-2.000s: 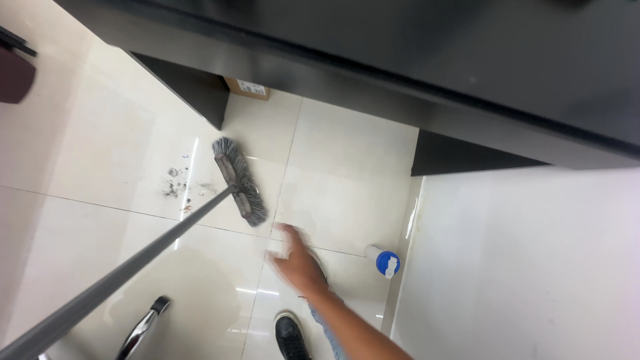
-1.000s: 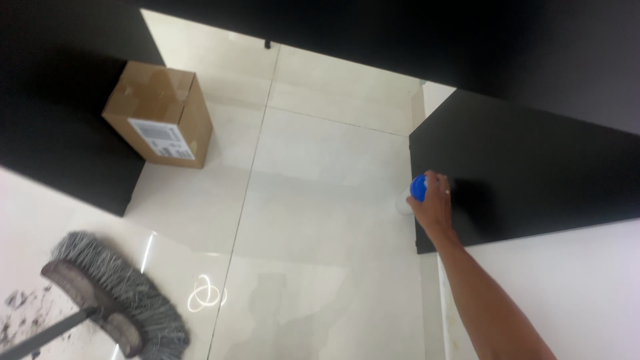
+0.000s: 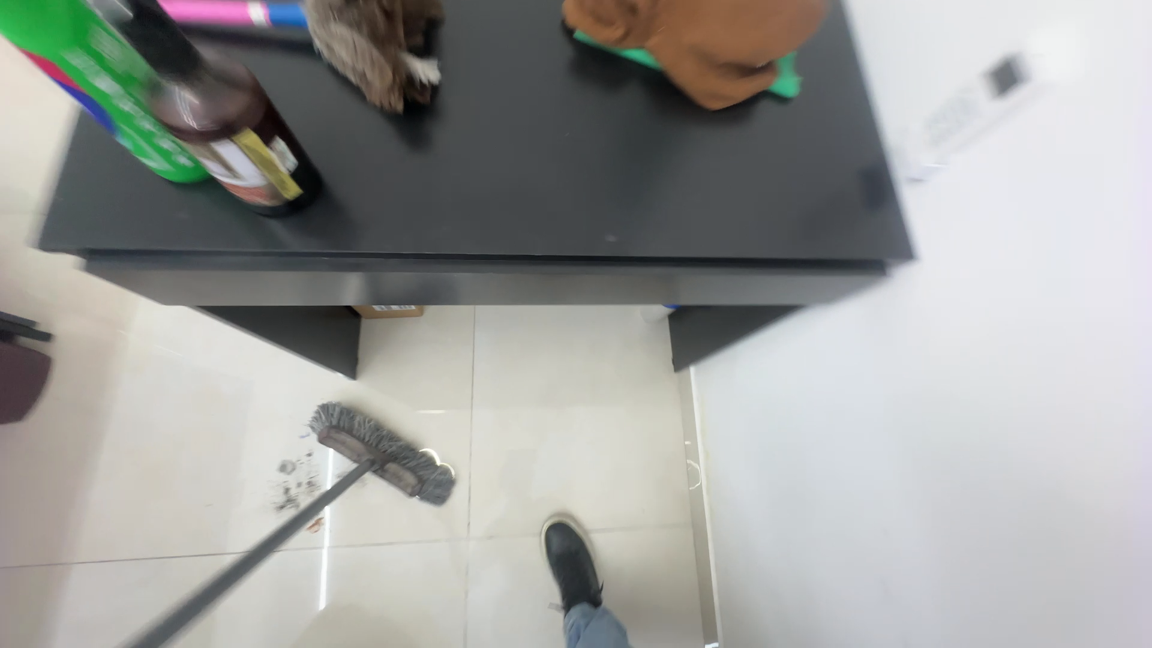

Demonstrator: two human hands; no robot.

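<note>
Neither of my hands shows in the head view now. A broom with grey bristles (image 3: 382, 453) lies on the pale tiled floor, its grey handle (image 3: 252, 558) running to the lower left; its far end is out of view. Dark dirt (image 3: 297, 483) is scattered on the floor beside the bristles. Under the black desk (image 3: 504, 193), a white container with a blue top (image 3: 660, 311) shows only partly by the right side panel. On the desktop stand a dark bottle (image 3: 238, 135) and a green bottle (image 3: 135, 117), both leaning in the view.
A brown cloth (image 3: 702, 40) over something green and a fluffy duster (image 3: 382, 45) lie on the desk. A cardboard box (image 3: 391, 311) is partly hidden below it. A white wall (image 3: 936, 432) bounds the right side. My shoe (image 3: 570, 558) is on the floor.
A hand reached toward the blue-topped container and touched it under the desk one second ago; that hand has left the view. The container now stands by the right panel. The view has pulled back.
</note>
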